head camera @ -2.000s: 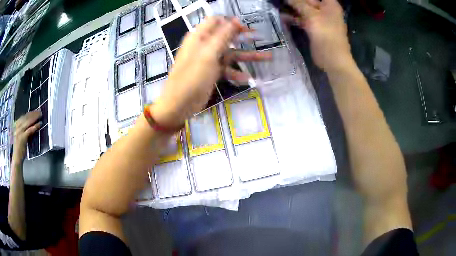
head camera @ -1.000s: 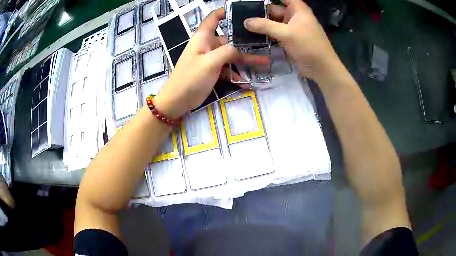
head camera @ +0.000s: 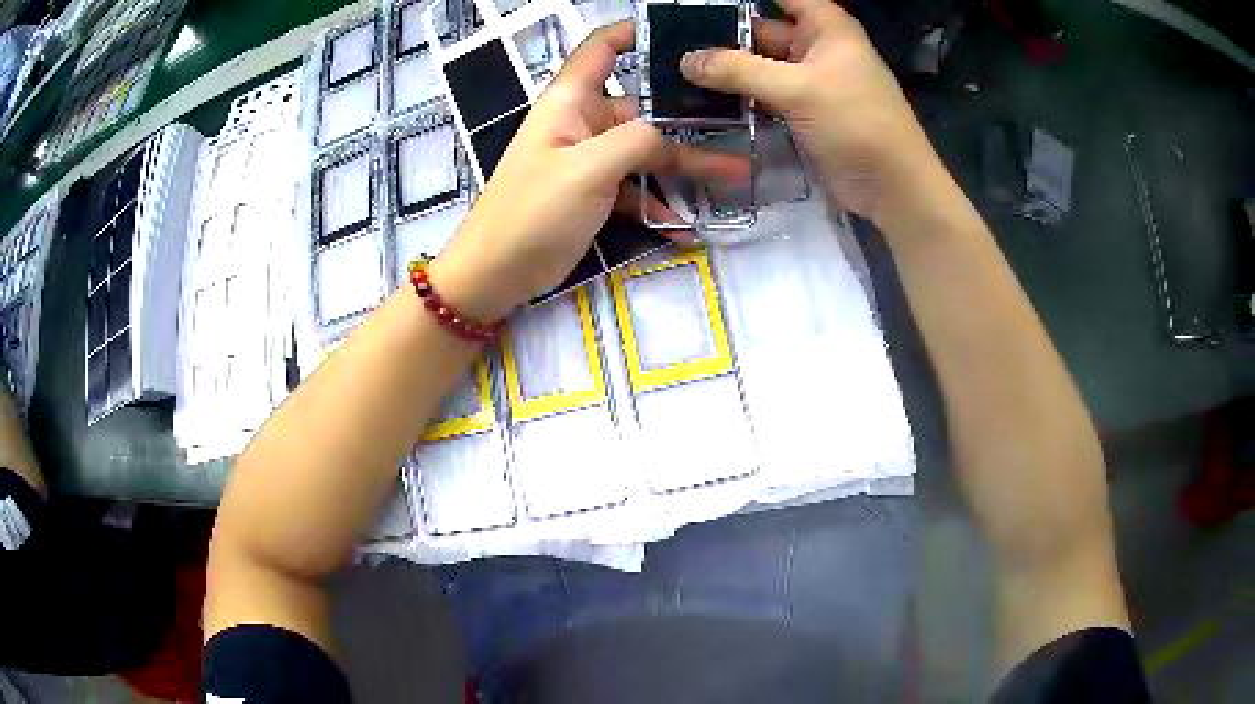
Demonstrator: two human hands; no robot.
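Observation:
A clear housing (head camera: 699,217) is held up at the top centre, with a black adhesive pad (head camera: 694,96) in its upper part. My left hand (head camera: 571,179) holds the housing from its left side and from below. My right hand (head camera: 812,96) holds its right side, with the thumb pressed on the black pad. An adhesive sheet (head camera: 485,85) with black rectangles and white borders lies under my left hand, partly hidden by it. Yellow-bordered housings (head camera: 670,377) lie in a row below my hands.
Black-bordered housings (head camera: 347,231) lie in rows at the upper left on a white liner (head camera: 826,413). Pale window sheets (head camera: 220,296) and a stack of black-grid sheets (head camera: 113,296) stand further left. A small clear bag (head camera: 1049,172) lies right. Another person's arm shows at the left edge.
My hands came together, and now hold a clear housing with a black pad, the right thumb on the pad. The other person's hand has left the black-grid stack.

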